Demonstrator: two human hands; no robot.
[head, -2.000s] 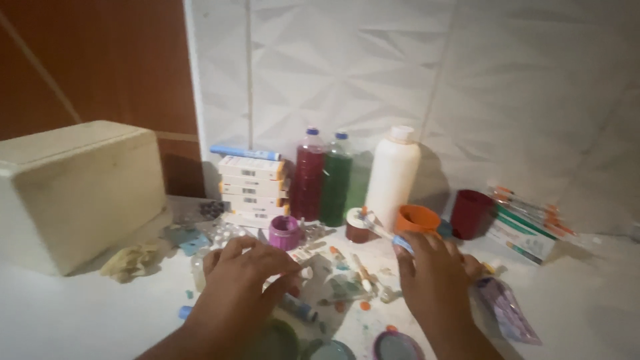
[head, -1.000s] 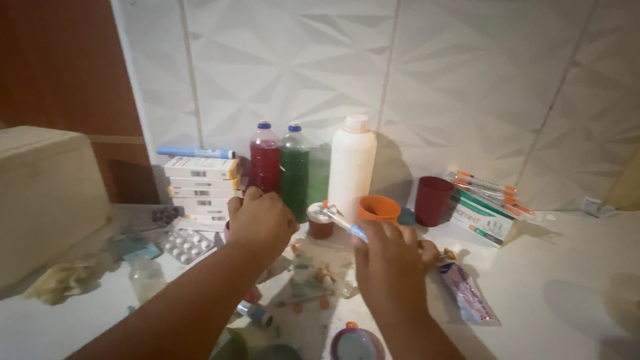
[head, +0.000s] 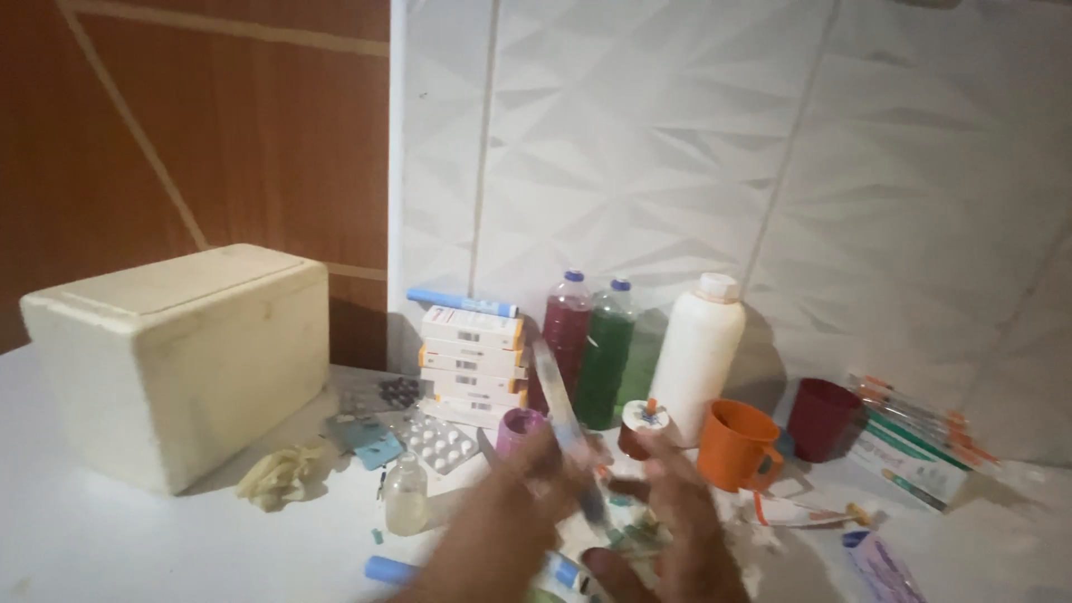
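Note:
My left hand (head: 523,494) holds a long, thin white-and-blue object (head: 557,394), blurred by motion, its upper end tilted up to the left. My right hand (head: 687,519) is just right of it, with fingers and thumb apart and nothing visible between them. A purple container (head: 519,429) stands behind the left hand. Beyond the right hand is a small brown jar (head: 643,429) with a white top and an orange piece on it. Blue-and-white pen-like items (head: 394,570) lie partly hidden below the hands, among small blurred pieces.
At left are a foam box (head: 234,377), crumpled gloves (head: 280,477), a glass vial (head: 406,498) and blister packs (head: 440,442). Stacked cartons (head: 473,364), red and green bottles (head: 610,360) and a white bottle (head: 699,360) stand behind. An orange mug (head: 735,444), dark red cup (head: 823,419) and syringe-topped carton (head: 909,461) are right.
The blue-and-white object that my right hand held at the small jar is no longer seen in it. My left hand, earlier near the purple container, now holds a long object upright between the hands.

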